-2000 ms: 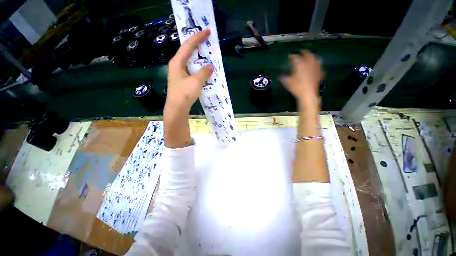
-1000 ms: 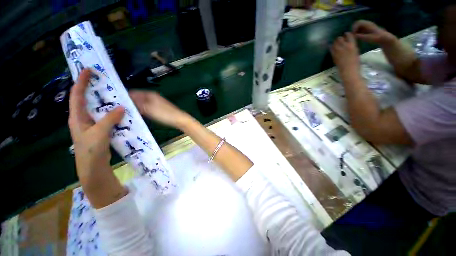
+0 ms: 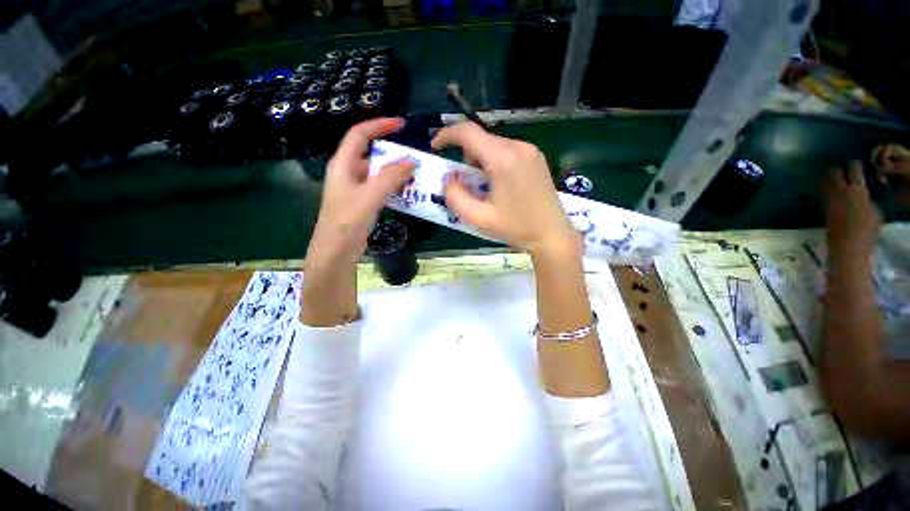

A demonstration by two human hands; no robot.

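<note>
A long white sticker sheet (image 3: pixel 619 228) with black and blue marks is held tilted in front of me, its right end lower. My left hand (image 3: pixel 356 195) holds its left end, thumb in front. My right hand (image 3: pixel 514 190) is on the middle of the sheet, thumb and fingers at its face. Whether a peeled sticker is at the right fingertips cannot be told. A black cylindrical unit (image 3: pixel 393 254) stands upright just below my left hand, at the bench's back edge.
A spare sticker sheet (image 3: pixel 225 394) lies on the brown board at left. Black units (image 3: pixel 339 103) sit in a group beyond the green belt (image 3: pixel 150 215). A spotted white post (image 3: pixel 713 115) rises at right. Another person's arm (image 3: pixel 853 299) is at far right.
The view has swung back left. The sheet has gone from steeply upright to nearly level, and my right hand has come onto it. A black unit now stands below my left hand.
</note>
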